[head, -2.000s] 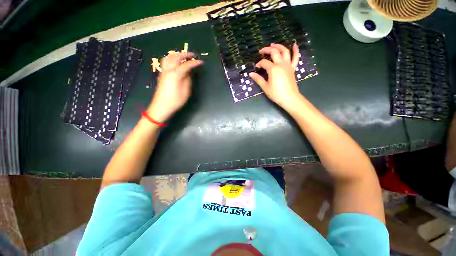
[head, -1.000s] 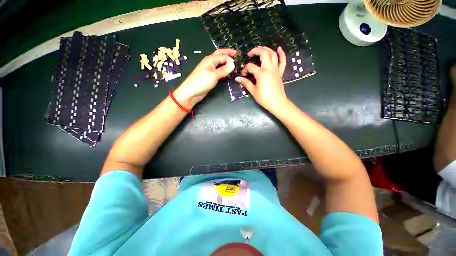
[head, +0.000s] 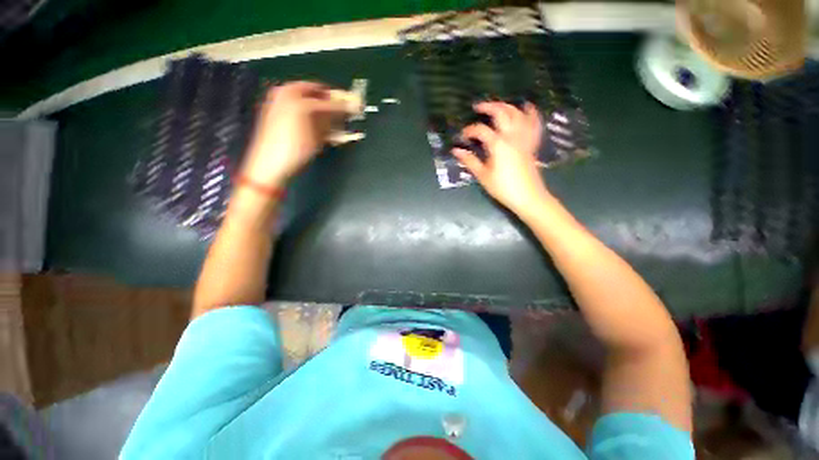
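A black panel (head: 453, 72) lies on the dark green mat, with pale squares showing near its near corners. My right hand (head: 510, 148) rests over its near part, fingers bent; whether it holds a small part cannot be told. My left hand (head: 292, 130), with a red band at the wrist, is left of the panel over the loose pile of small beige pieces (head: 357, 99) and hides much of it. The left fingertips are blurred, so I cannot tell if they pinch a piece.
Black panels with pale dotted rows (head: 193, 148) are stacked at the left. A darker panel (head: 761, 171) lies at the right. A fan with a white base (head: 682, 74) and tan grille stands at the back right. A pale rail (head: 242, 61) edges the green conveyor.
My left hand has left the panel, where it was beside my right hand, and moved left to the beige pile. My right hand stays over the panel. The camera view has shifted and blurred.
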